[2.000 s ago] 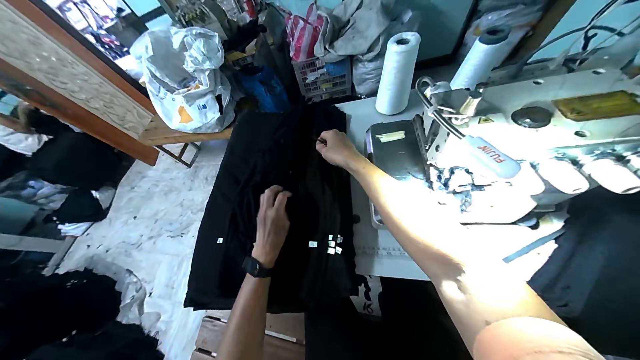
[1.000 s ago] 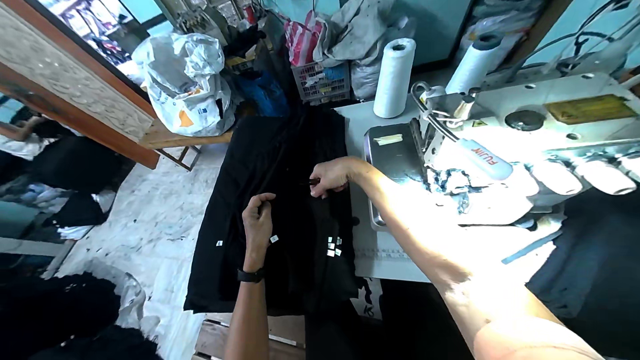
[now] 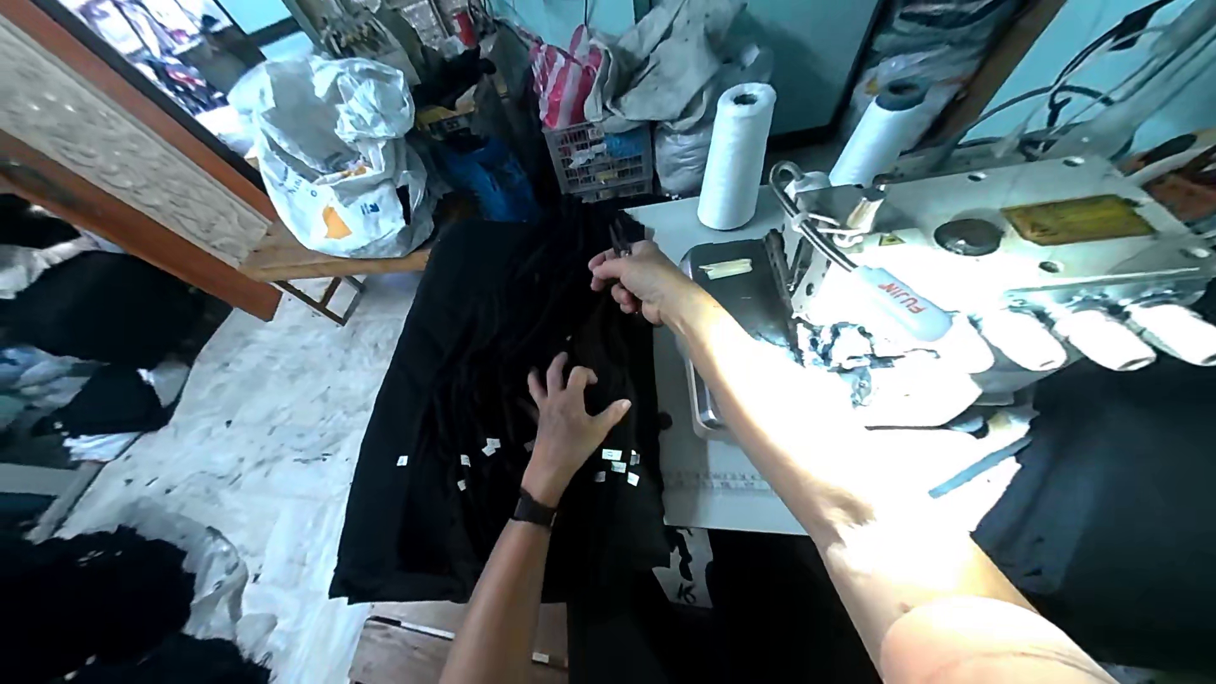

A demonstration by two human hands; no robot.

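Observation:
A pile of black fabric pieces (image 3: 399,380) lies in front of me, with small white tags (image 3: 613,455) scattered on its lower part. Low over the middle of the pile is my left hand (image 3: 570,418), fingers spread, a dark band on its wrist; nothing shows in it. My right hand (image 3: 641,280) is at the pile's upper right edge, its fingers closed around a small dark tool (image 3: 620,237), perhaps thread snips, whose tip points away from me. Whether either hand touches the fabric is hard to tell.
An overlock sewing machine (image 3: 1035,228) stands on the white table (image 3: 722,499) at right, beside cones of white thread (image 3: 737,157). A stuffed white plastic bag (image 3: 332,161) sits on a wooden bench (image 3: 380,264) at back left. Behind the pile is a plastic basket (image 3: 603,157).
My right hand has moved away from me, toward the pile's far right edge. The left hand has shifted right, and its fingers have spread. More white tags show near the pile's middle.

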